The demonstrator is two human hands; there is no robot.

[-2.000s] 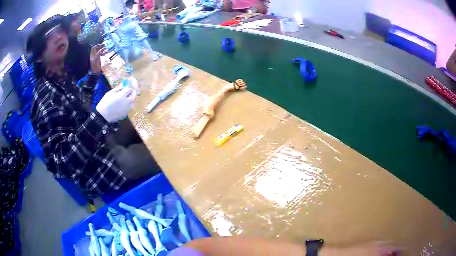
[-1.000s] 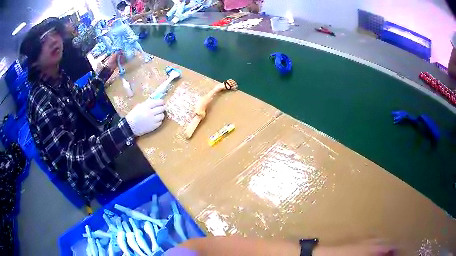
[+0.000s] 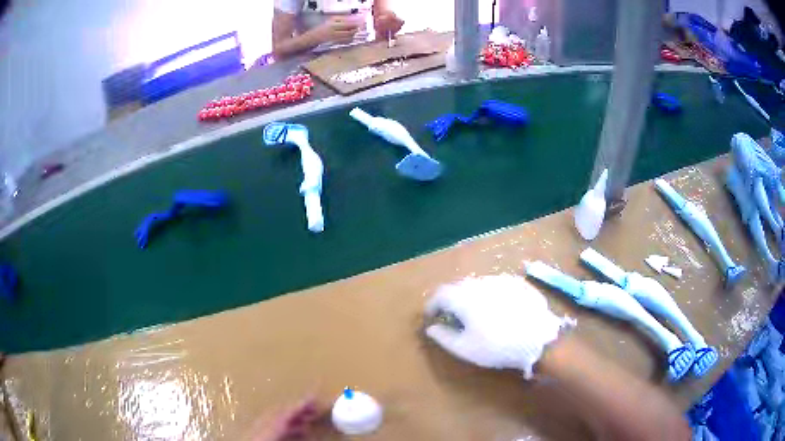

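Note:
My right hand [image 3: 495, 323], in a white knit glove, is over the bench with its fingers curled; whether anything is in it is hidden. My bare left hand [image 3: 291, 422] is blurred and cut off at the bottom edge; its grip cannot be told. A squat white glue bottle [image 3: 355, 413] with a blue tip stands just right of it. Two pale blue lower legs [image 3: 615, 303] lie side by side right of my glove, feet towards the lower right. Another pale blue leg [image 3: 701, 228] lies farther right, beyond small white wedge pieces [image 3: 664, 265].
A slim nozzle bottle [image 3: 591, 211] stands by a metal post [image 3: 633, 112]. The green conveyor [image 3: 258, 267] carries two pale blue legs [image 3: 312, 177] and dark-blue parts [image 3: 200, 201]. Joined limbs [image 3: 753, 185] are piled at right, above crated parts [image 3: 762, 370]. A person's hands [image 3: 349, 30] work across the belt.
The view has swung right. The neighbour, tan limb and yellow tool are out of view. My gloved hand, the bottles and the pale blue legs have come into view.

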